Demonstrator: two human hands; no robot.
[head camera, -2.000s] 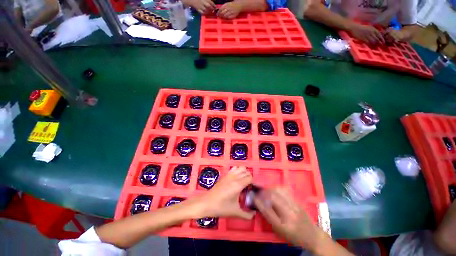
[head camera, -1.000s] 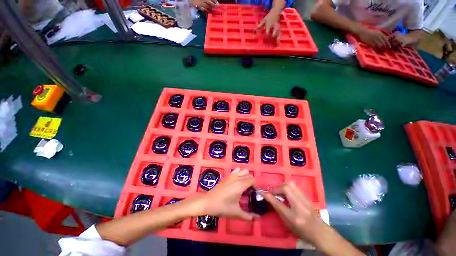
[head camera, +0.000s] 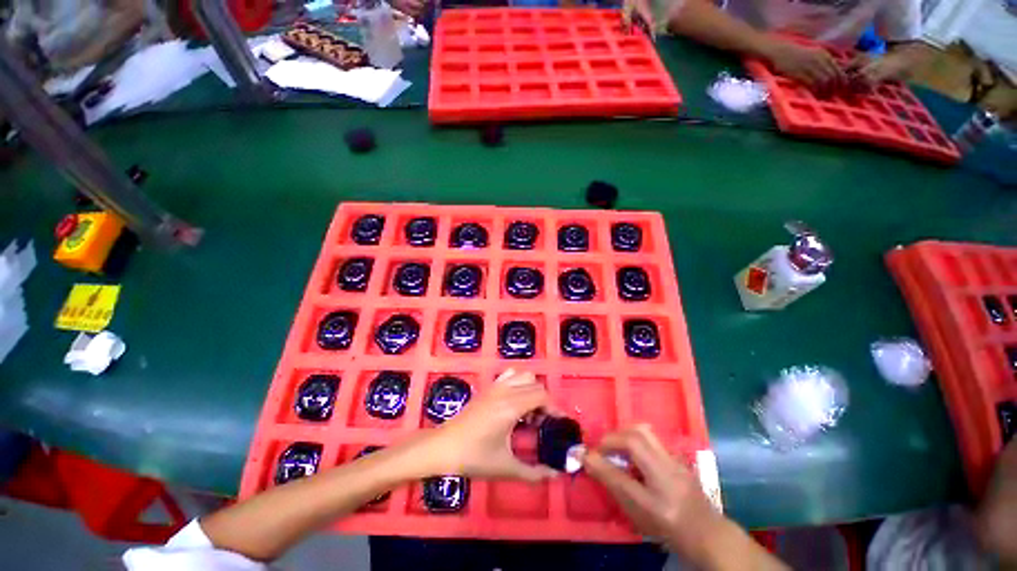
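A glossy black housing (head camera: 559, 441) is held over the lower right part of the red compartment tray (head camera: 507, 207). My left hand (head camera: 491, 429) grips the housing by its left side. My right hand (head camera: 652, 485) pinches a small white wipe (head camera: 575, 456) against the housing's lower right edge. The tray lies flat, with black housings in most pockets. Several pockets at its lower right hold nothing. My left forearm covers some pockets in the lower rows.
A solvent bottle (head camera: 784, 273) and a fluffy white pile (head camera: 802, 406) stand right of the tray. A second red tray (head camera: 942, 335) lies far right. An emergency stop box (head camera: 91, 242) is at left. Loose black parts (head camera: 602, 194) lie beyond the tray. People's hands (head camera: 820, 65) are at another tray.
The housing has turned in my left hand, and my right hand with the wipe has moved to its lower edge. Loose black parts have shifted left. A person's hand has left the middle of the far tray.
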